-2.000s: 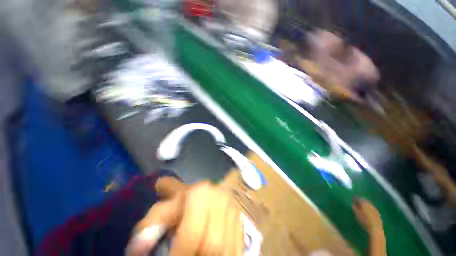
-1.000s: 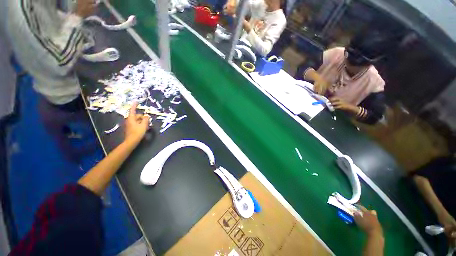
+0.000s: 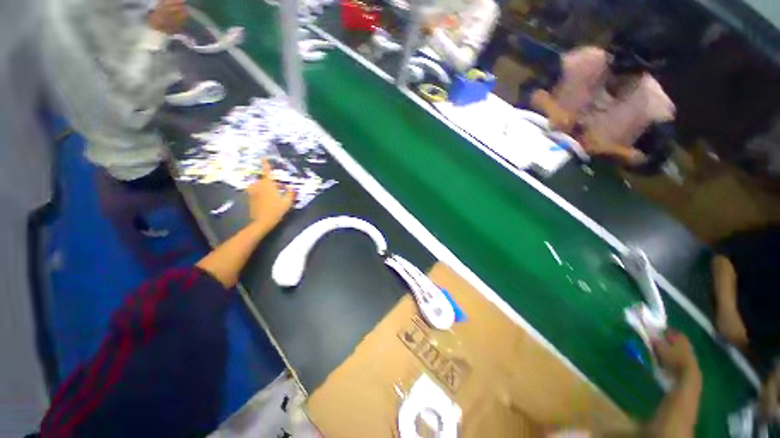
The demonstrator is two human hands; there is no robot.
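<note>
My left hand (image 3: 272,200) is over the near edge of a heap of white liner scraps (image 3: 257,141), index finger extended, with nothing visible in it. My right hand (image 3: 677,352) has its fingers on the open end of a white curved neck fan (image 3: 648,291) on the green belt; a blue part shows beside it, and the grip is blurred. Another neck fan lies in front of me: its smooth arm (image 3: 329,224) on the black bench, its open half (image 3: 423,295) on the cardboard with blue at its side. A white tape roll (image 3: 428,415) lies on the cardboard.
The cardboard sheet (image 3: 505,368) covers the near bench end beside the green conveyor belt (image 3: 445,188). A person in light clothing stands at the upper left. Other people work across the belt, near a blue tape dispenser (image 3: 472,87). A metal post stands beyond the heap.
The view has shifted, and the tape roll now shows fully. My left hand, blurred close in front two seconds ago, is out at the scrap heap. My right hand has stayed at the belt's neck fan since one second ago.
</note>
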